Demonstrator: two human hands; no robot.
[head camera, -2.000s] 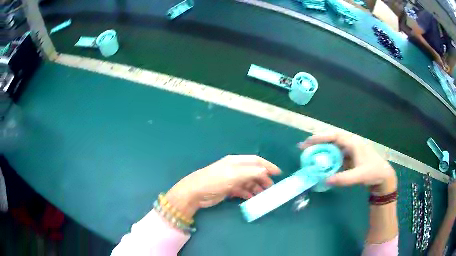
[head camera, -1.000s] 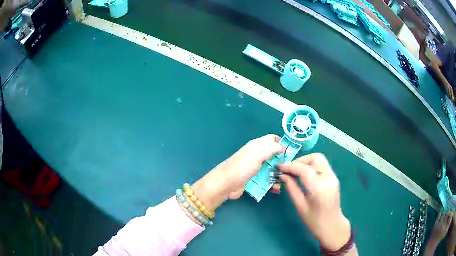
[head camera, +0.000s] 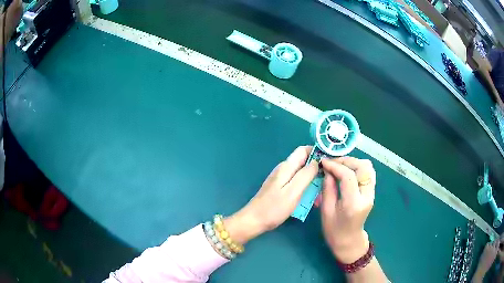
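A turquoise fan body (head camera: 335, 132) is held over the green bench, its spoked ring facing up and its open handle pointing down towards me. My left hand (head camera: 276, 196) grips the handle from its left side. My right hand (head camera: 348, 202) has its fingertips at the handle's upper end, just below the ring. A small dark part, seemingly the circuit board (head camera: 319, 158), shows between the fingertips in the handle. The fingers cover most of it, so I cannot tell whether it is seated.
Another fan body (head camera: 284, 59) lies on the dark belt beyond the pale edge strip (head camera: 221, 73). Rows of small silver-and-black pieces (head camera: 457, 260) lie at the right. A black box (head camera: 47, 30) stands far left. A person's hands (head camera: 487, 260) show at the right edge.
The fan body has turned from backside up to open side up. My left hand has taken the handle, and my right hand has brought a small part to it, now near the ring.
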